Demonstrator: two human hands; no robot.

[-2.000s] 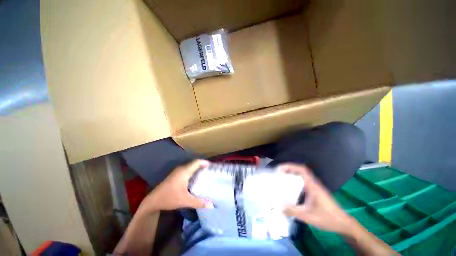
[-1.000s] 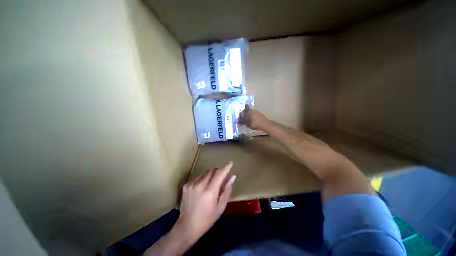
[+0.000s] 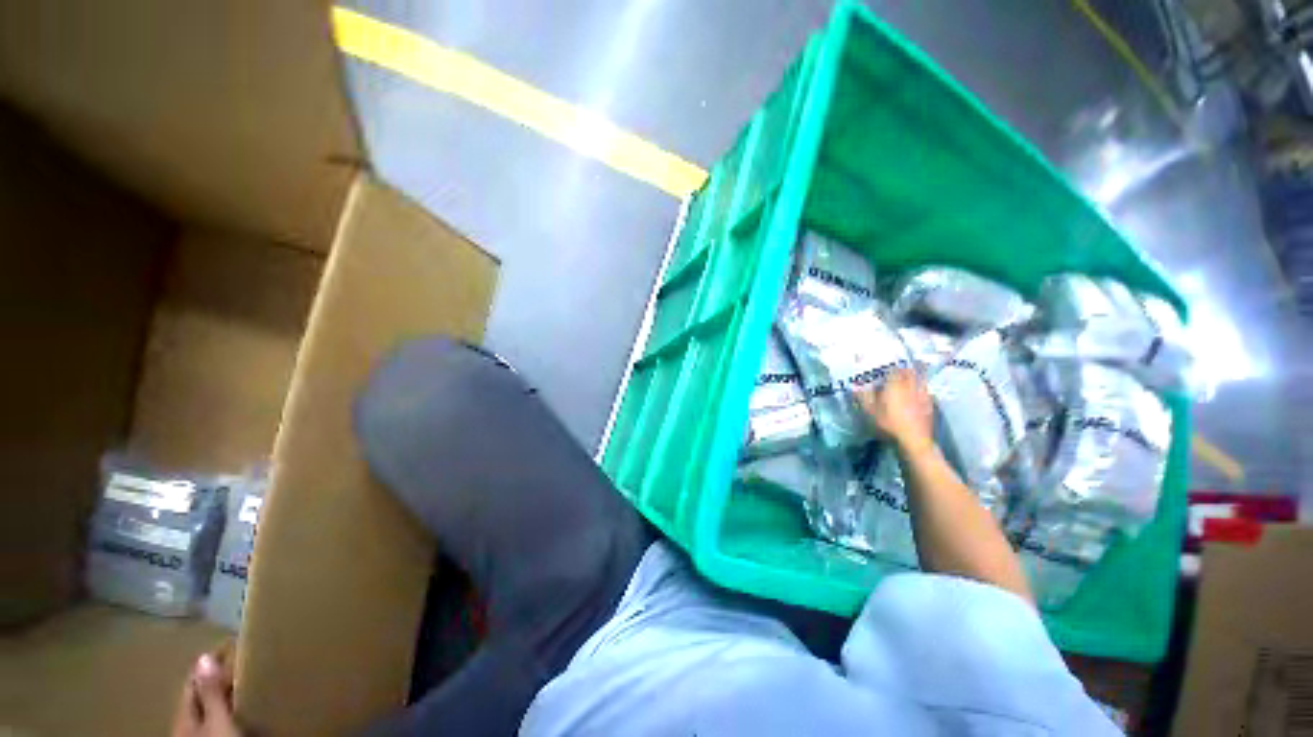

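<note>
My right hand reaches into the green tote at the right. Its fingers are on a grey-white polybagged packet with black print; whether they grip it is hard to tell. Many similar packets lie in a loose pile around it. My left hand is at the bottom left, cut off by the picture's edge, with only fingertips showing by the carton's edge. In the open brown carton at the left, two packets lie side by side, the second partly hidden by the near wall and flap.
My bent leg in dark trousers is between carton and tote. A yellow line crosses the glossy grey floor behind. A brown cardboard piece and a red item are at the lower right edge.
The view has swung right to the tote. My right hand has left the packets in the carton and is now among those in the tote. My left hand is now at the picture's lower left edge.
</note>
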